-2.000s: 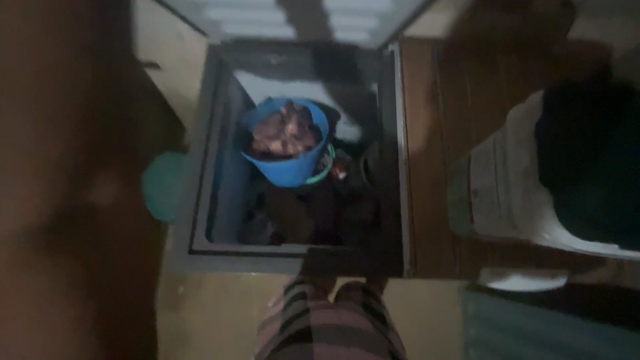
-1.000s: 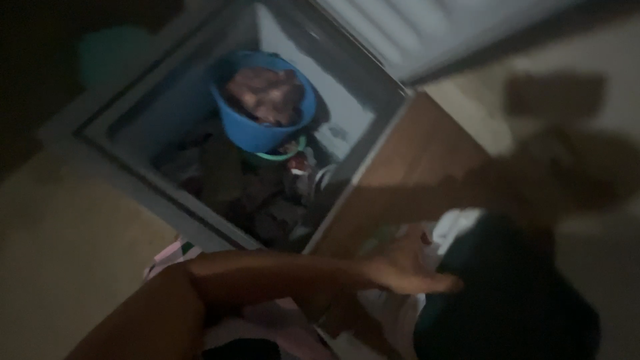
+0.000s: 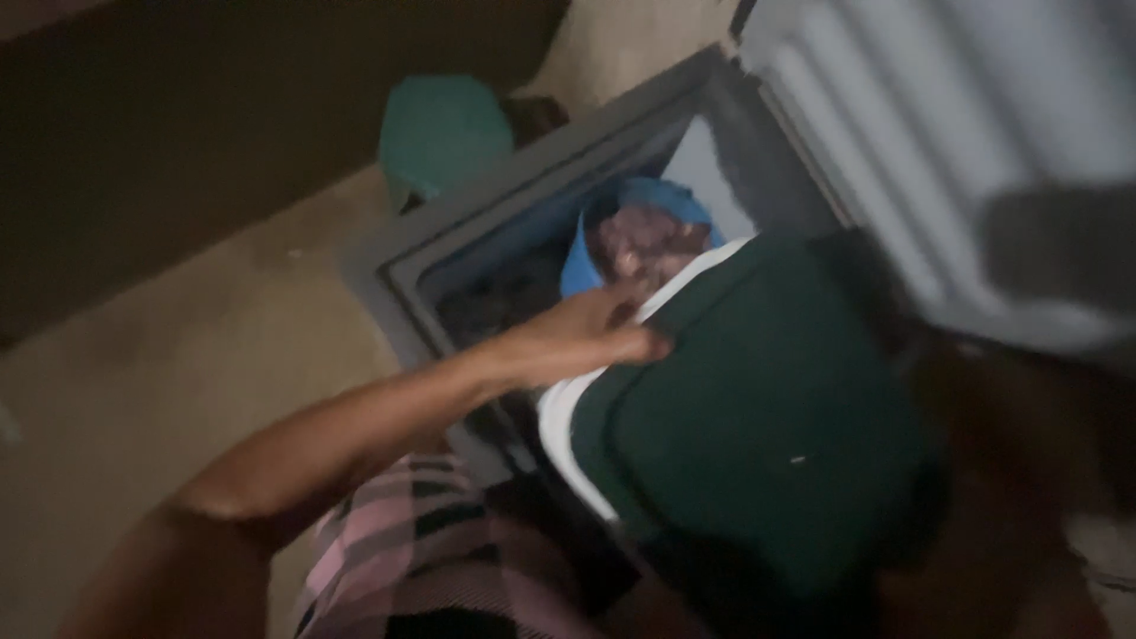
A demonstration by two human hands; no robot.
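Observation:
My left hand [image 3: 590, 335] grips the near-left white rim of a container with a dark green lid [image 3: 763, 399], its thumb on top. The container is tilted and partly over the opening of a chest freezer [image 3: 541, 164]. Inside the freezer stands a blue bucket [image 3: 581, 266] filled with pinkish lumps that look like meat [image 3: 652, 235]; the container's edge covers part of it. My right hand cannot be made out; the lower right is dark and blurred.
The freezer's ribbed lid [image 3: 896, 133] stands raised at the upper right. A green plastic stool or tub [image 3: 444, 133] is beyond the freezer's far-left side. Bare floor [image 3: 222, 355] lies at the left. Plaid cloth [image 3: 426, 541] covers my lap area.
The container with the green lid has moved from the wooden surface beside the freezer to over its opening, with my left hand on its rim. The view has turned.

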